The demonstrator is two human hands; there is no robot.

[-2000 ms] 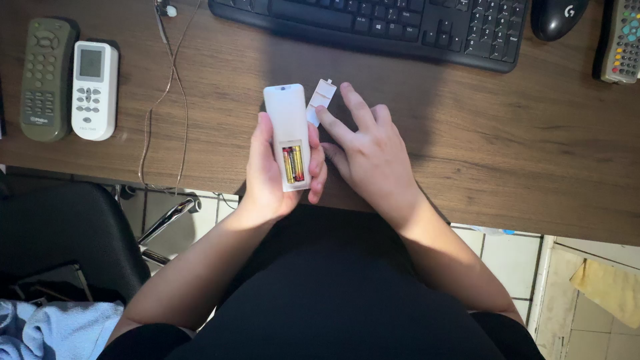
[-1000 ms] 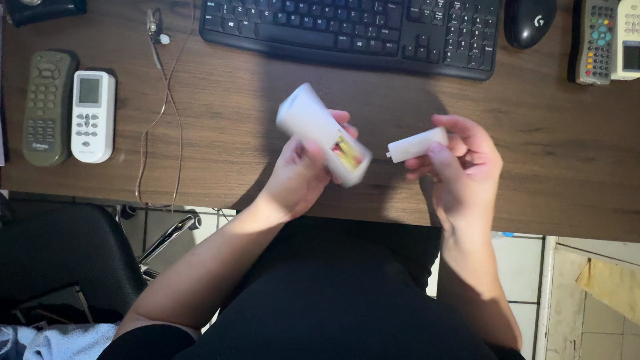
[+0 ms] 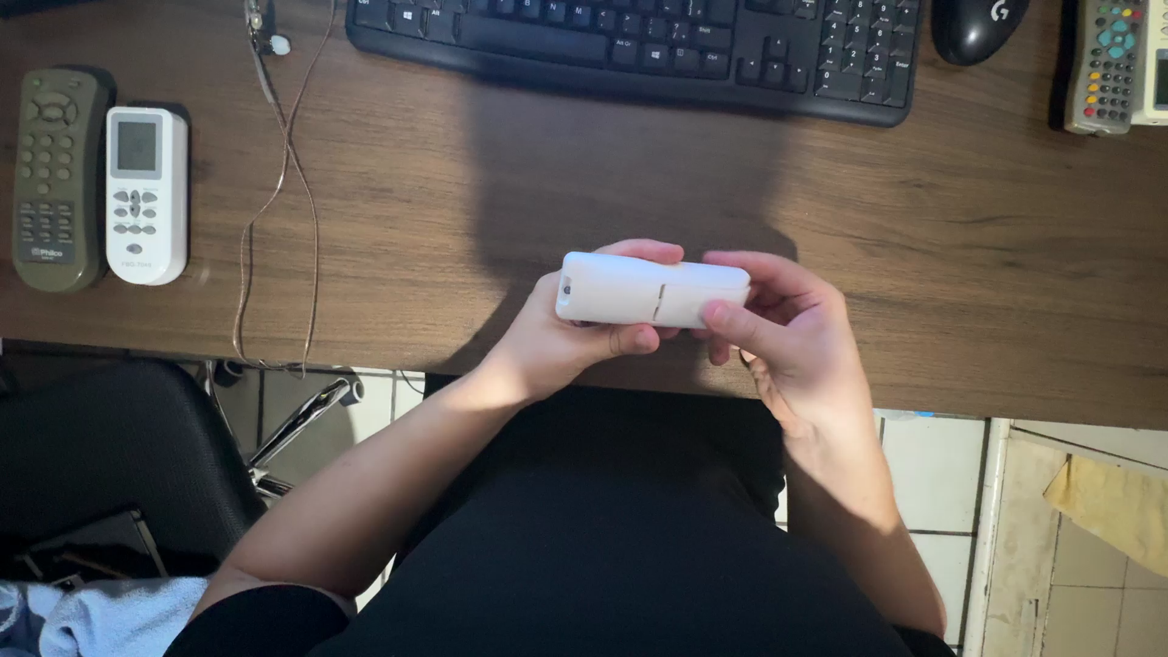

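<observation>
A white remote control [image 3: 611,287] lies back side up between my hands, its long side running left to right above the desk's front edge. My left hand [image 3: 557,333] is closed around its left part, thumb along the near side. The battery cover [image 3: 689,297] sits over the battery compartment at the right part, and no batteries show. My right hand [image 3: 794,324] holds the right end, thumb on the cover and fingers at the far side. Whether the cover is fully latched, I cannot tell.
On the wooden desk [image 3: 401,219], a grey-green remote [image 3: 57,182] and a white remote with a screen [image 3: 146,196] lie left, beside an earphone cable [image 3: 287,155]. Beyond are a black keyboard [image 3: 630,55] and mouse [image 3: 978,23]. Another grey remote [image 3: 1106,73] is at right. A black chair [image 3: 119,456] stands lower left.
The cover, held apart in my right hand a second ago, is now on the remote's back over the batteries. My hands have come together, and the remote has turned to lie nearly level across the view.
</observation>
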